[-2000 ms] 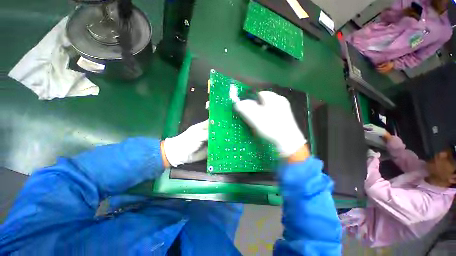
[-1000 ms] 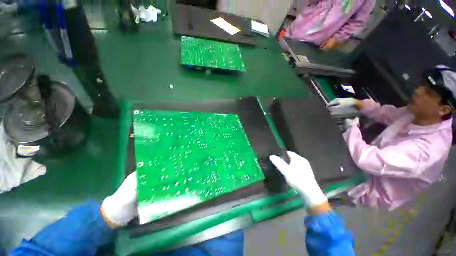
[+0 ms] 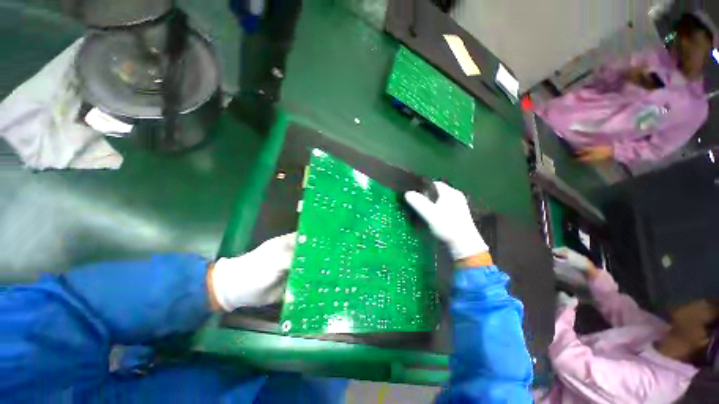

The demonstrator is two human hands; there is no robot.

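Note:
A green printed circuit board (image 3: 355,252) lies over the black foam pad (image 3: 272,189), solder side up, its left side raised a little. My left hand (image 3: 256,272), in a white glove, grips the board's left edge; its fingers are hidden under the board. My right hand (image 3: 451,219), in a white glove, is at the board's upper right edge. Its fingers are closed round a small dark thing, likely the brush (image 3: 430,190), which shows only in part.
A second green board (image 3: 432,96) lies beyond the pad. A round metal can (image 3: 150,75) stands on a white cloth (image 3: 47,118) at the left. Paper slips (image 3: 462,55) lie on the far black mat. Two people in pink smocks are at the right, by the conveyor rails.
The view has turned and shifted. My right hand has moved from beside the board's lower right to its upper right edge. My left hand still holds the left edge.

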